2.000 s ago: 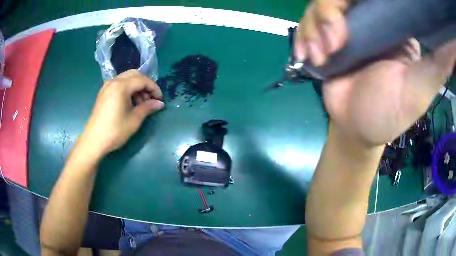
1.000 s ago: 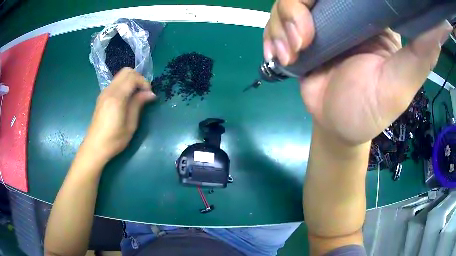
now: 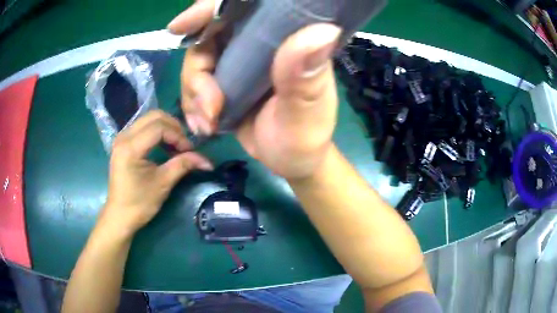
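My right hand (image 3: 269,104) grips the large grey electric screwdriver (image 3: 262,55), slanting down to the left. Its tip is close to my left fingers, blurred and partly hidden. My left hand (image 3: 149,165) has thumb and forefinger held close together; whether a screw is between them cannot be told. The black camcorder body (image 3: 229,221) lies on the green bench just below the hands, white label (image 3: 226,208) up, with a curved black flap (image 3: 233,174) at its top. A red lead wire (image 3: 231,252) runs from its lower edge to a small dark piece (image 3: 239,268).
A clear bag of black screws (image 3: 122,98) stands at upper left. The loose screws are mostly hidden behind my hands. A large heap of black parts (image 3: 427,116) covers the right. A purple-rimmed tray (image 3: 518,174) is far right, pale stacked trays (image 3: 495,263) lower right, a red mat (image 3: 13,177) left.
My right hand has brought the screwdriver left, to my left fingers. My left hand has moved slightly down and right. The view has shifted, showing more of the parts heap.
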